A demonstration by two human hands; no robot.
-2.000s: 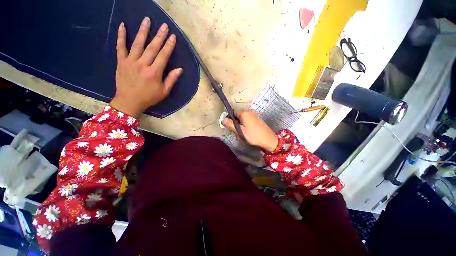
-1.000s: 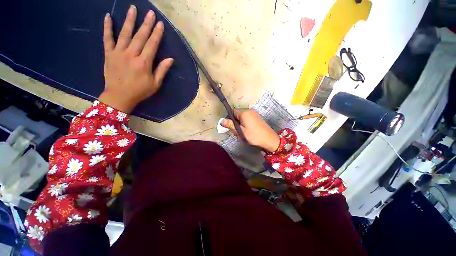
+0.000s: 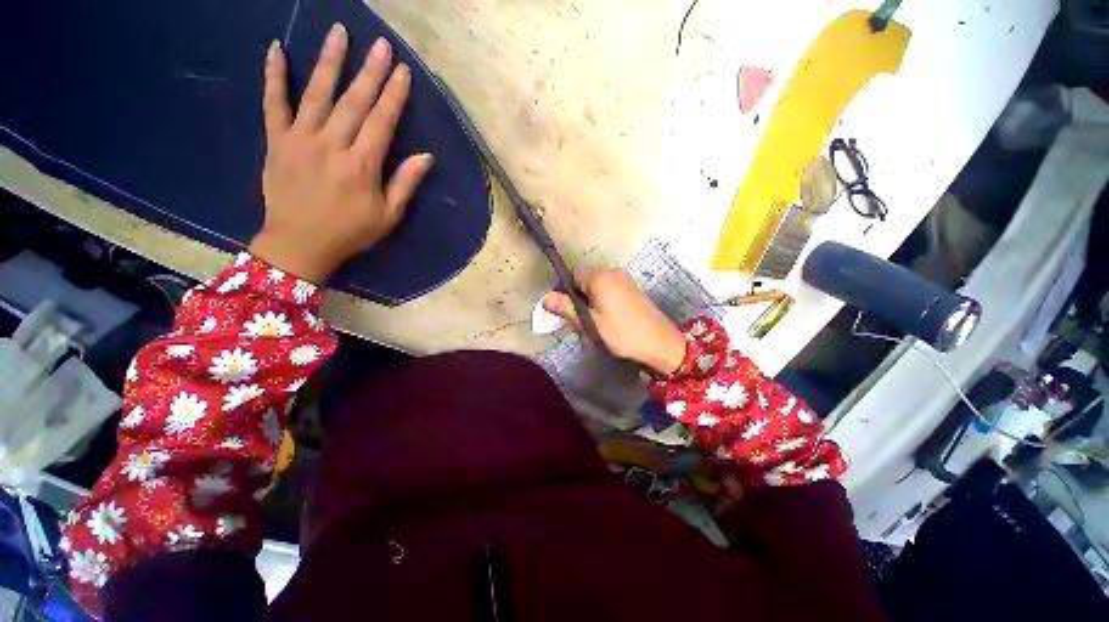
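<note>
A dark navy cut piece (image 3: 158, 116) with thin pale chalk lines lies at the upper left, its rounded end towards the right. My left hand (image 3: 328, 158) lies flat on it, fingers spread, holding nothing. My right hand (image 3: 614, 318) is closed on the handles of the tailor's shears (image 3: 529, 219). The long dark blades point up and left, and their tips reach the curved right edge of the cloth. Whether the blades are apart cannot be told. A small white chip (image 3: 547, 316) shows beside my right thumb.
Right of the shears lie a gridded sheet (image 3: 669, 282), a yellow curved tool (image 3: 797, 134), eyeglasses (image 3: 859, 180), a pinkish chalk chip (image 3: 753, 88) and a dark cylinder (image 3: 888, 294) near the table's right edge. A cable hangs beside the cylinder.
The whole view has shifted slightly. Compared with two seconds ago, my left hand lies a little further left on the cloth. My right hand and the shears keep nearly the same place.
</note>
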